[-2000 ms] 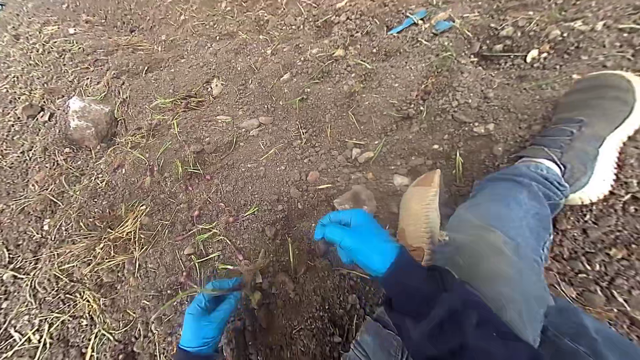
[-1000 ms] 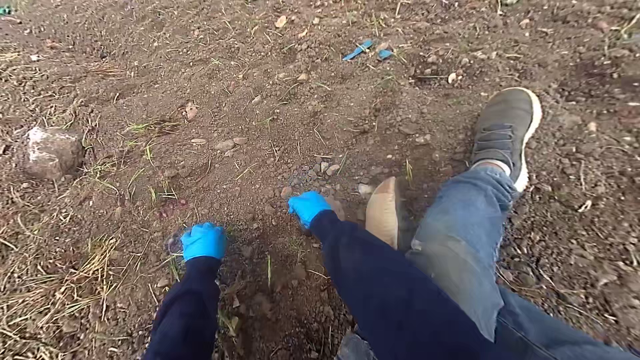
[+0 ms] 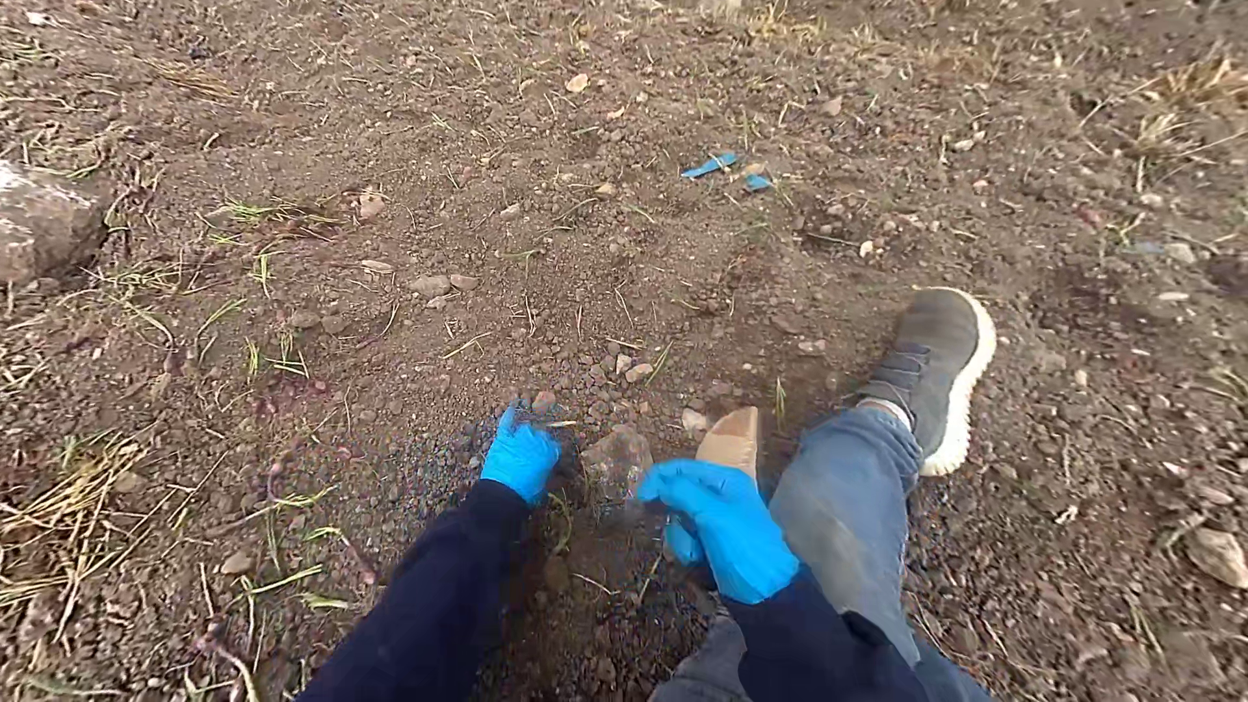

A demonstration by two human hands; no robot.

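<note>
My left hand [image 3: 523, 454], in a blue glove, is low over the soil just left of a flat stone [image 3: 618, 456]. A thin pale stem [image 3: 562, 424] shows beside its fingers; whether it is held is unclear. My right hand [image 3: 723, 526], also gloved in blue, is over the ground right of that stone, fingers curled and blurred; I cannot tell if something is in them. Behind it the tan sole-like tip of a shoe [image 3: 733, 441] sticks up. Short green shoots [image 3: 278, 361] grow from the soil to the left.
My outstretched leg in jeans [image 3: 848, 507] ends in a grey shoe [image 3: 931, 366] on the right. A large rock [image 3: 39, 229] lies at the left edge, with dry straw [image 3: 73, 522] below it. Blue scraps [image 3: 710, 166] lie farther out. Pebbles [image 3: 431, 286] dot the soil.
My left hand has moved right, from the shoots to beside the flat stone. My right hand has drawn back toward my body since a second ago. The view has shifted.
</note>
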